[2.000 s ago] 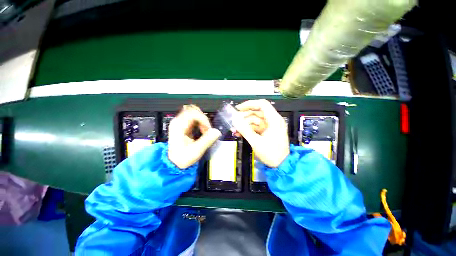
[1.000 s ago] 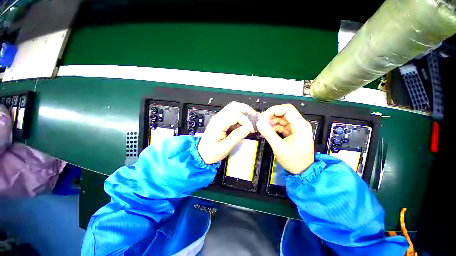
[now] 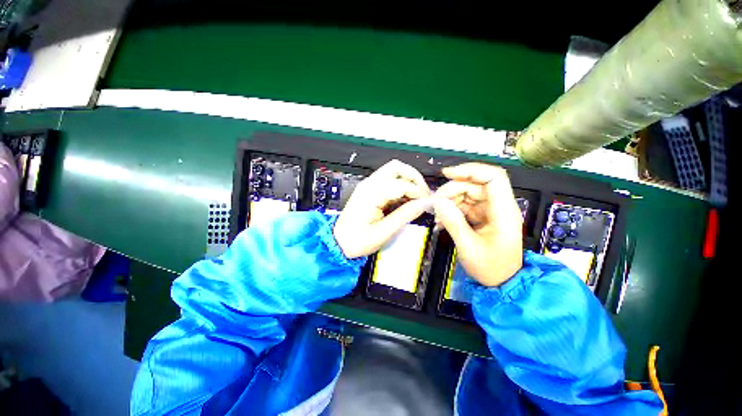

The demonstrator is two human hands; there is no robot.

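Observation:
My left hand [image 3: 386,207] and my right hand [image 3: 482,219] meet fingertip to fingertip above the foam tray [image 3: 382,154]. They pinch a small pale scrap of film [image 3: 431,200] between them; it is mostly hidden by the fingers and its exact type is unclear. Below my hands, a smartphone without back cover [image 3: 400,260] lies in a middle pocket, its white battery showing and its camera end covered by my hands. More open phones lie at the tray's left [image 3: 272,183] and right [image 3: 579,227], with dark round lenses at their upper left.
An adhesive pad sheet [image 3: 219,224] with black dots lies left of the tray. Slim tweezers [image 3: 625,280] lie to its right. A film-wrapped post [image 3: 626,89] rises behind the tray at right. Another tray [image 3: 34,166] and a person's pink sleeve [image 3: 41,260] are at far left.
The greyish film seen clearly between my hands two seconds ago is now mostly hidden at my fingertips. My hands have come together. The view has shifted, so the tray appears further right and tilted.

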